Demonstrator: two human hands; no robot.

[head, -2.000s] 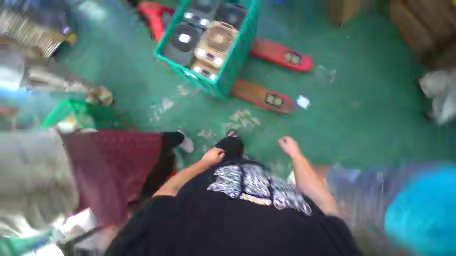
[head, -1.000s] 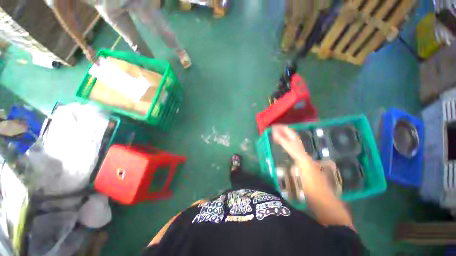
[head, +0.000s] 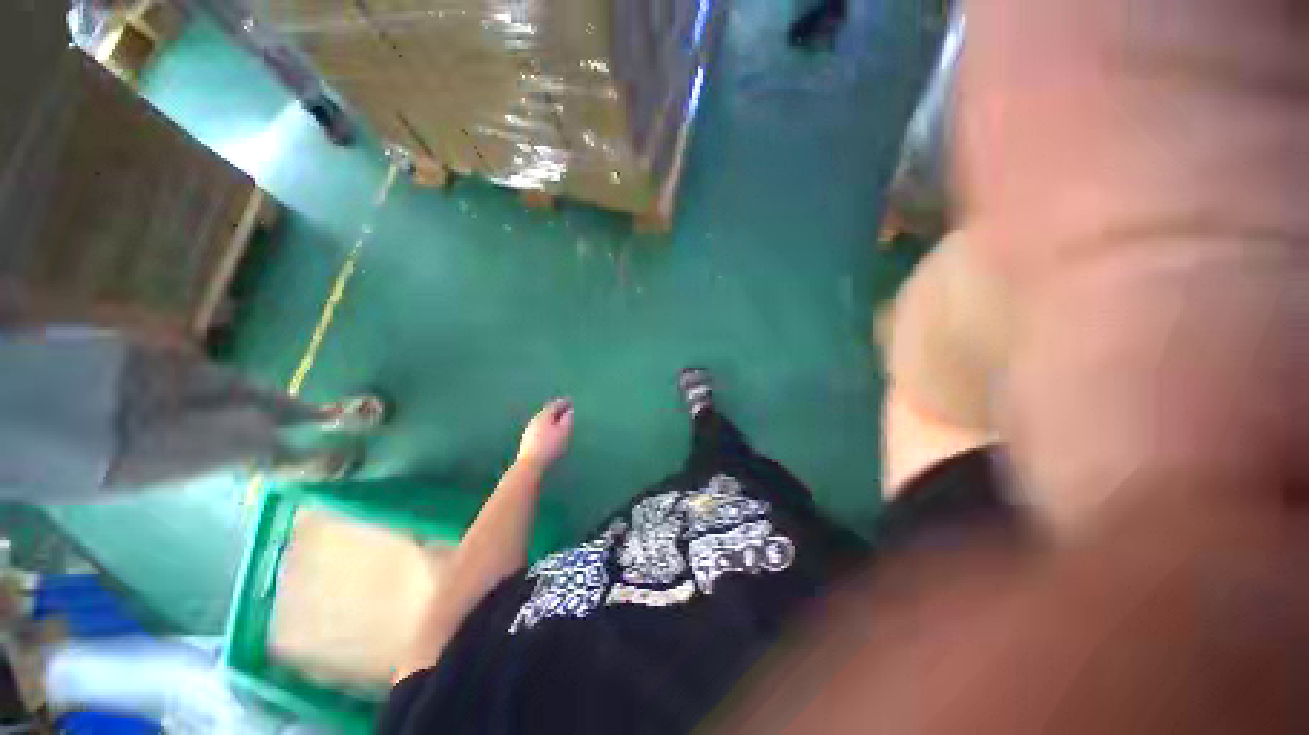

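Observation:
My left hand (head: 547,428) hangs over the green floor at the centre, small and blurred. Its fingers look curled together, with nothing visible in them. My right hand (head: 1148,273) is raised very close to the camera and fills much of the right side as a blur. Its fingertips and anything in it cannot be made out. A green crate (head: 247,596) stands at the lower left, beside my left forearm, which overlaps its right side. Flat brown cardboard (head: 345,592) lies in the crate.
A film-wrapped carton stack (head: 488,94) stands on a pallet at the top. Another brown stack (head: 108,187) is at the upper left. A person's legs (head: 201,409) are at the left, above the crate. Blue tubs (head: 86,610) and blurred whitish material are at the lower left.
The view has turned. The red stool and the crate of round parts are out of view, and the wrapped stack has appeared. My right hand has risen towards the camera. My left hand has appeared.

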